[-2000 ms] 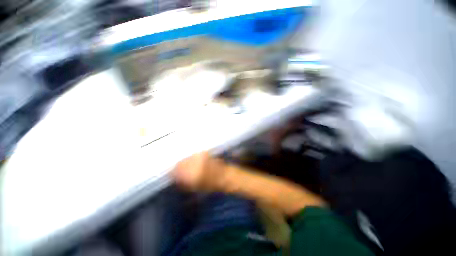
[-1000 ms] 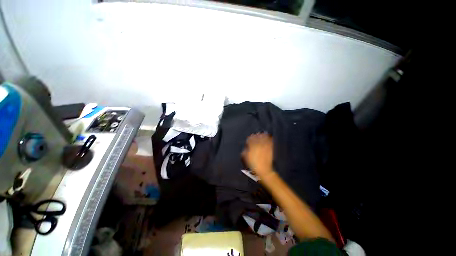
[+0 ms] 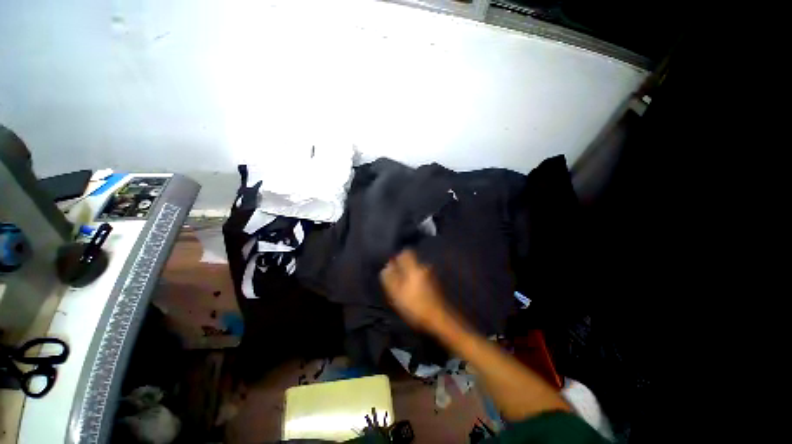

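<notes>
My right hand (image 3: 410,284), slightly blurred, reaches in from the lower right over the pile of dark cloth. Its fingers are curled closed on the top black garment piece (image 3: 373,225), which is bunched and partly folded back beyond the hand. The fingertips are hard to make out. A small white patch shows on the dark cloth beyond the hand. My left hand is out of the picture.
A white bundle (image 3: 304,186) lies on the pile's left by the white wall (image 3: 347,78). At left are the ruler-edged machine table (image 3: 130,299), scissors (image 3: 35,364) and tool tray (image 3: 135,198). A pale yellow box-like object (image 3: 339,408) is below.
The view has swung from the sewing machine to the cloth pile at right. Since one second ago my right hand has come nearer and left, and the top cloth has shifted and bunched.
</notes>
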